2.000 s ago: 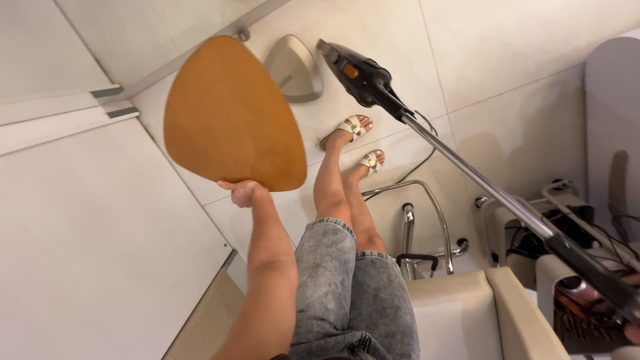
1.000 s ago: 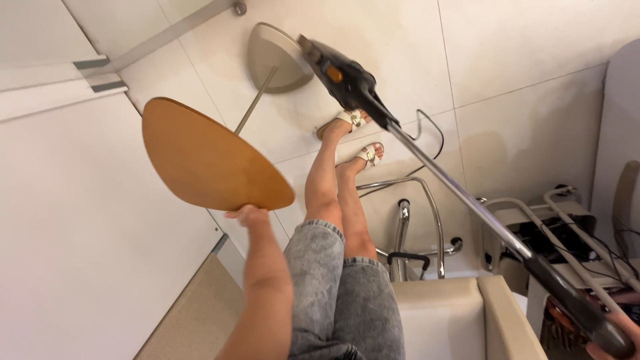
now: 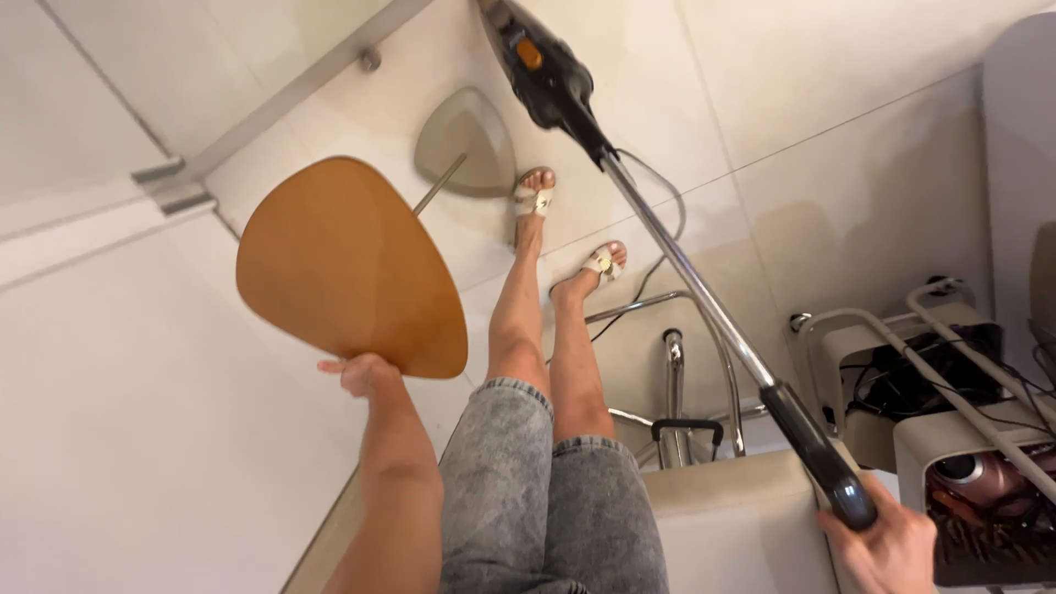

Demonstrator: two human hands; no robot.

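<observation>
My left hand point(image 3: 363, 373) grips the near edge of a side table's orange-brown rounded top point(image 3: 355, 264), which is tilted; its thin metal post leads to a rounded-triangular grey base point(image 3: 469, 144). Whether that base touches the floor I cannot tell. At the lower right my right hand point(image 3: 883, 536) is closed around the black handle of a stick vacuum cleaner point(image 3: 689, 272). From there its chrome tube runs up and left to the black body with an orange button, near the top edge. The tip of its nozzle is cut off by the frame.
A power cord point(image 3: 681, 198) trails over the tiled floor behind the tube. Right of my legs stand a chrome chair base point(image 3: 675, 371) and a beige seat point(image 3: 734, 487). A trolley point(image 3: 858, 318) with cables and bins is at the right. A white panel point(image 3: 148, 396) and a glass partition rail point(image 3: 297, 91) lie left.
The tabletop and its base have shifted relative to my feet, and the top's tilt has changed. The vacuum's head has moved farther up the view. Both hands keep their holds.
</observation>
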